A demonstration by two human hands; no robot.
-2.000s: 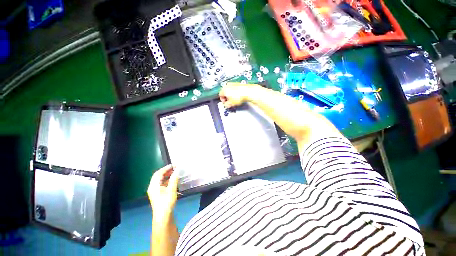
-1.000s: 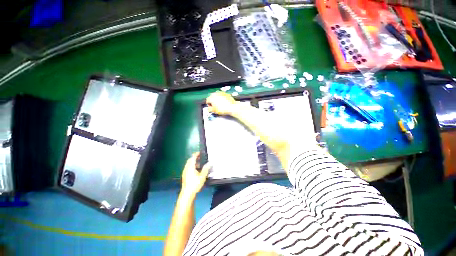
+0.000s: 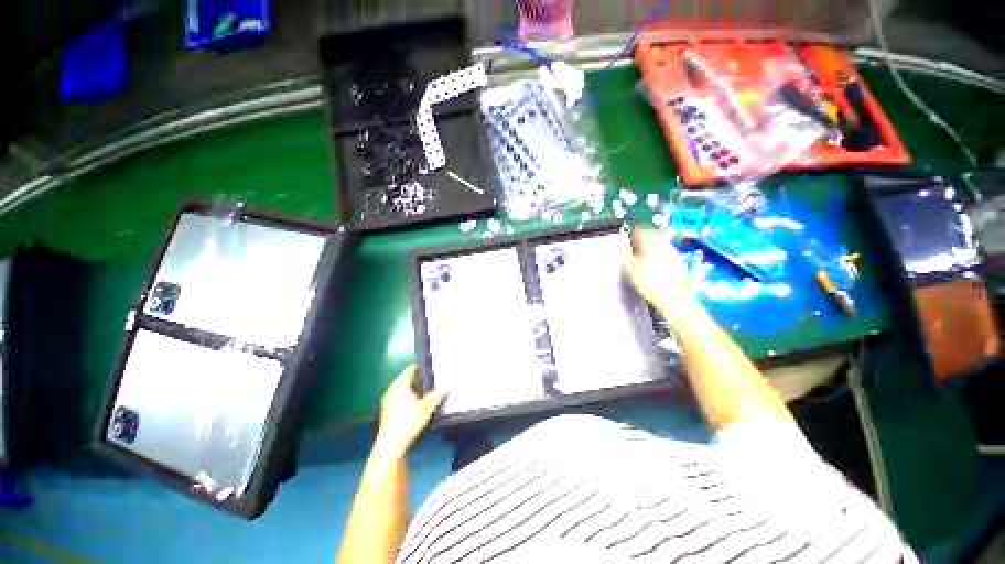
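Note:
The black two-pocket tray lies in front of me with a silver-white phone back panel in each pocket, the left panel and the right panel. Each has a dark camera cluster at its top left corner. My left hand holds the tray's lower left corner, thumb on the rim. My right hand is at the tray's upper right edge; its fingertips are blurred and I cannot tell whether they grip it.
Stacked trays with two panels stand left. Behind are the small-parts tray, a bagged lens sheet, loose white rings and the orange-red tray. Blue plastic with a yellow-handled tool lies right; dark and orange panels lie beyond.
My right hand has moved right, from the left panel's camera corner to the tray's right edge, uncovering both panels. My left hand stays at the lower left corner. The view has shifted slightly.

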